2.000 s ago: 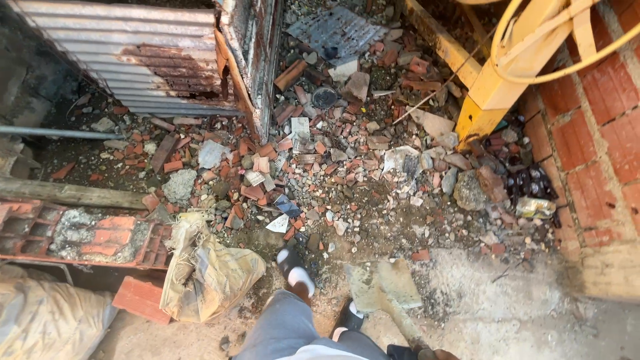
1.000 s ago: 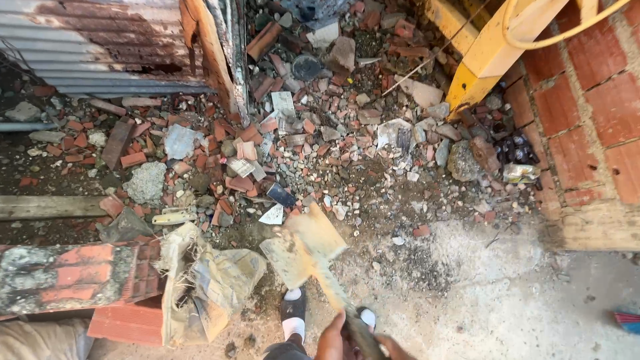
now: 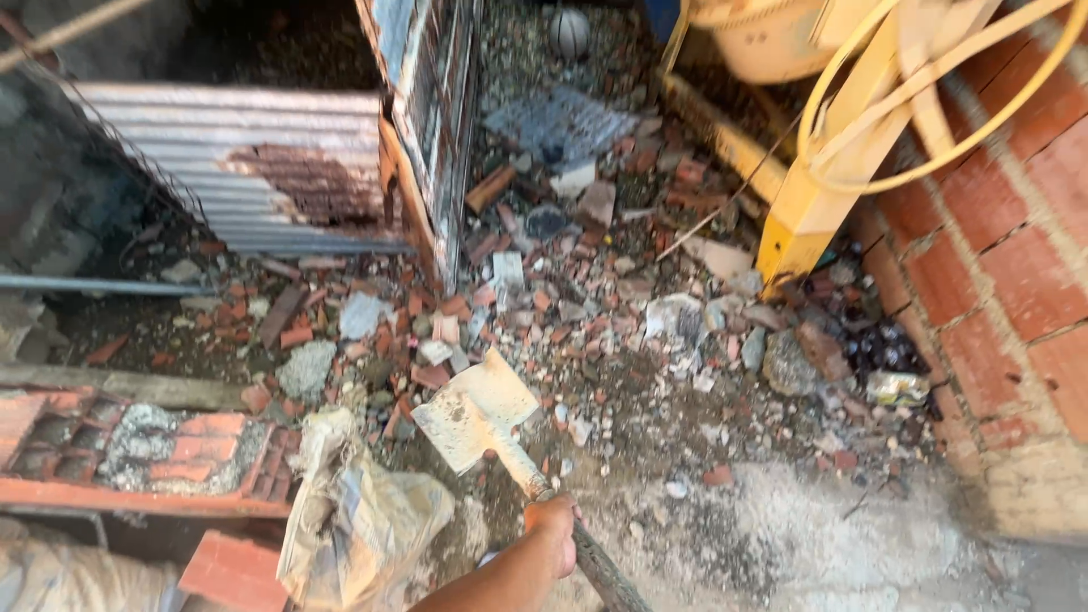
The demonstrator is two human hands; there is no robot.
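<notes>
My left hand is closed around the shaft of a shovel, a little below the blade's socket. The pale, dirt-caked blade points up and left and lies over the near edge of a heap of rubble, made of broken brick, stones and concrete chunks. The rough shaft runs down to the bottom edge of the view. My right hand is out of view.
A tied, dirty sack stands left of the shovel, by hollow bricks. Rusty corrugated sheeting rises behind. A yellow machine frame with a hoop and a brick wall stand right.
The shovel blade has moved from the bare ground near my feet out to the rubble's edge. Both hands were on the shaft a second ago; now only my left hand shows.
</notes>
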